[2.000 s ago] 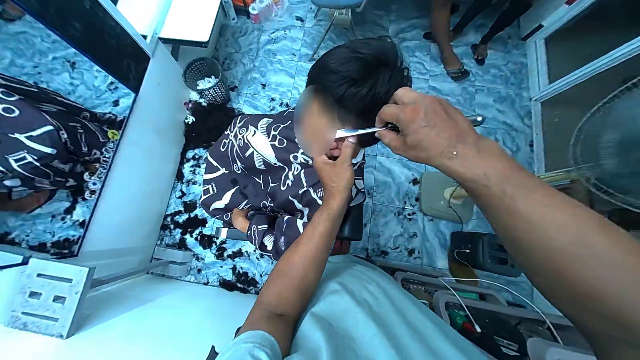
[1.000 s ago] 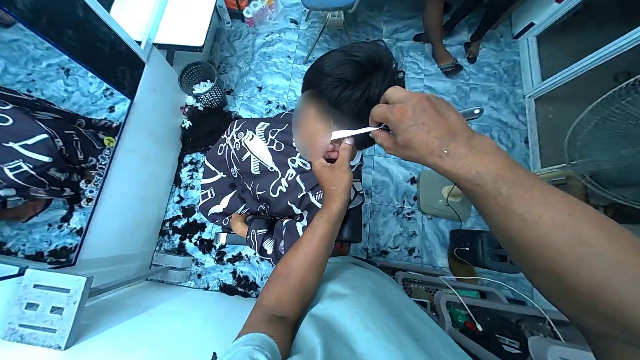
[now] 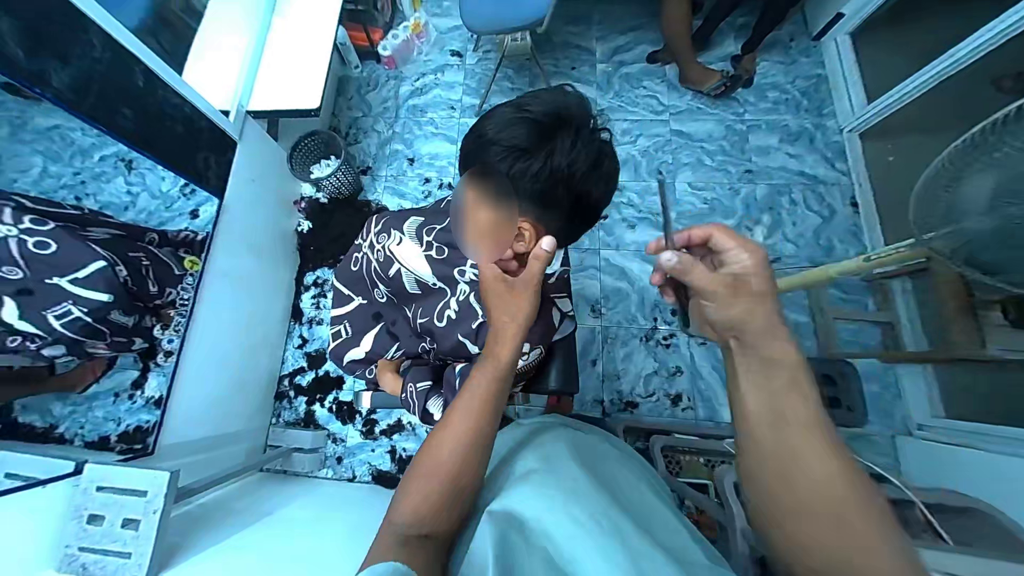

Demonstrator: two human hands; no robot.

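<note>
A person with short black hair (image 3: pixel 544 152) sits in a chair, wrapped in a dark barber's cape (image 3: pixel 416 280) printed with white barber tools. My left hand (image 3: pixel 520 284) rests against this person's jaw and ear (image 3: pixel 525 237), thumb raised beside the ear; whether its fingers grip anything is hidden. Off to the right, apart from the head, my right hand (image 3: pixel 716 280) holds a slim straight razor (image 3: pixel 666 212) between thumb and fingers. The razor points upward in the view, and its lower end shows beneath the fingers.
Cut hair (image 3: pixel 320 384) lies on the tiled floor. A mirror (image 3: pixel 88 240) and white counter (image 3: pixel 240 512) are at left, near a mesh wastebasket (image 3: pixel 330 172). Another person's feet (image 3: pixel 708 78) are at top right. A fan (image 3: pixel 972 200) stands right; plastic baskets (image 3: pixel 680 448) sit below.
My right hand has moved away from the ear to the right, carrying the razor, which now points upward. My left hand remains at the jaw and ear.
</note>
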